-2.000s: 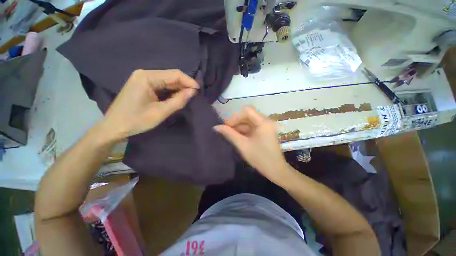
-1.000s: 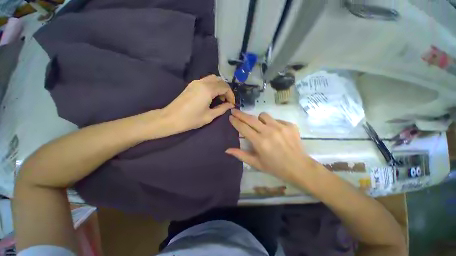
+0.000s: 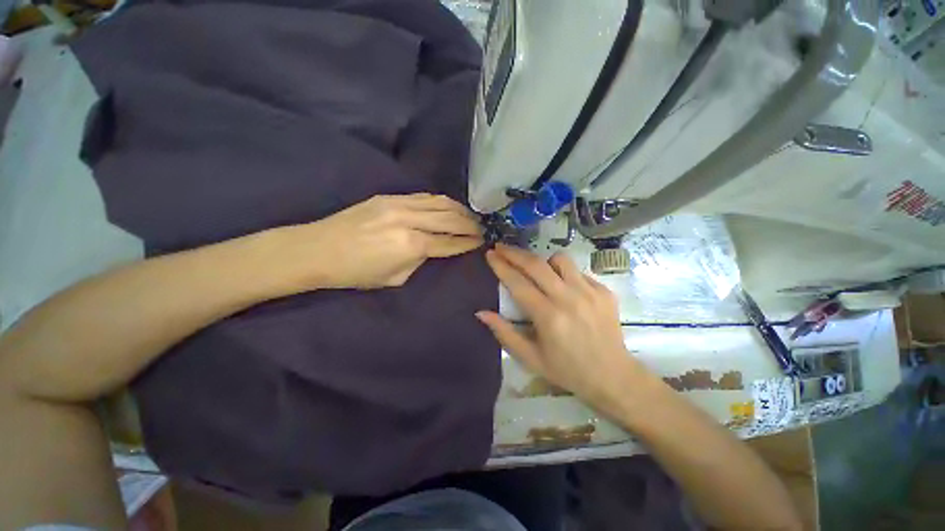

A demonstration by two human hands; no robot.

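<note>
A large dark purple-brown garment piece (image 3: 311,363) lies left of the needle and hangs over the table's front edge. Its straight right edge lines up with the presser foot (image 3: 495,228) of the cream sewing machine (image 3: 663,114). My left hand (image 3: 389,241) lies flat on the cloth, fingertips touching beside the foot. My right hand (image 3: 565,322) rests at the cloth's right edge, index fingertip on the edge just in front of the foot, thumb apart; nothing shows gripped in it. The fold under the fingertips is too small to make out.
A blue guard (image 3: 541,205) and a ridged brass-coloured knob (image 3: 610,259) sit by the needle. A plastic bag of white labels (image 3: 679,264) lies under the arm. Dark snips (image 3: 767,330) lie farther right. The chipped table edge (image 3: 560,434) runs in front, a cardboard box (image 3: 784,472) below.
The cloth edge has come from the table front to the presser foot. My left hand has gone from pinching the edge to lying flat. The view has moved closer over the machine.
</note>
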